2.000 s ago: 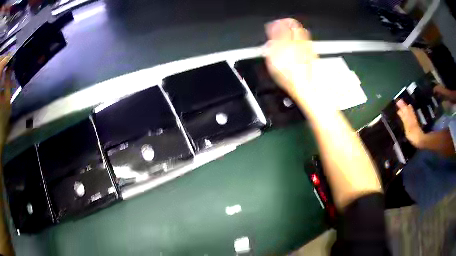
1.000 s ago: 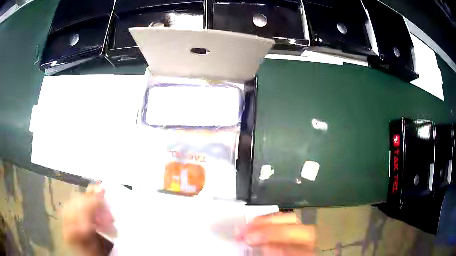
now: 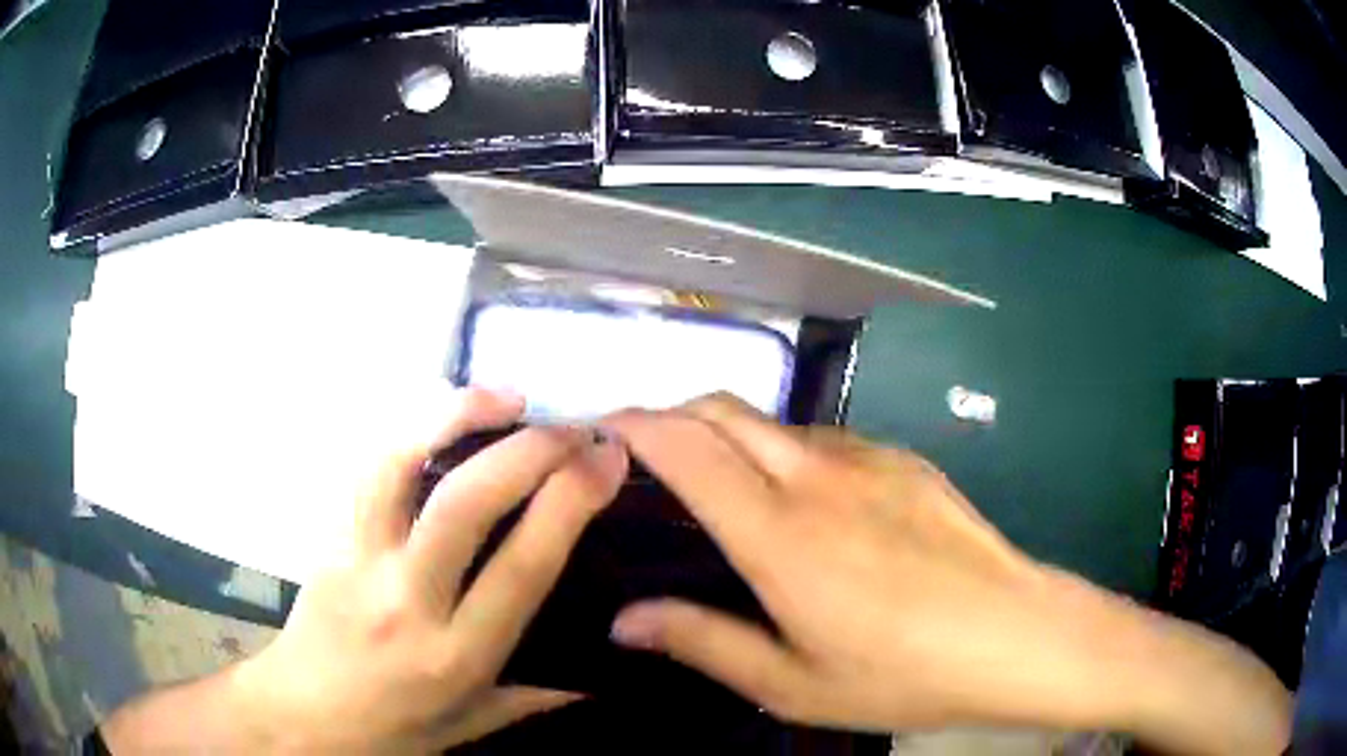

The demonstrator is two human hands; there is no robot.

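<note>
An open black retail box (image 3: 829, 377) lies before me, tilted slightly. A pale bagged product (image 3: 635, 355) fills its upper part. Its lid (image 3: 576, 222) stands raised at the back, seen nearly edge-on, its hole a thin slit. A wide white panel (image 3: 266, 384) spreads out to the left. A black front flap (image 3: 591, 613) covers the box's lower half. My left hand (image 3: 429, 569) grips its upper edge with bent fingers. My right hand (image 3: 872, 554) lies over its right side, fingertips at the same edge beside my left fingers. The left thumb is hard to make out.
Closed black boxes (image 3: 783, 104) with silvery round spots stand in a row at the back. More black boxes with red lettering (image 3: 1189, 502) stand at the right. A small white scrap (image 3: 972, 403) lies on the green bench top (image 3: 1019, 325). A white sheet shows at far right (image 3: 1285, 200).
The front flap now lies over the lower half and hides the orange logo. The lid has tipped forward. Both hands have moved up from the near edge onto the flap.
</note>
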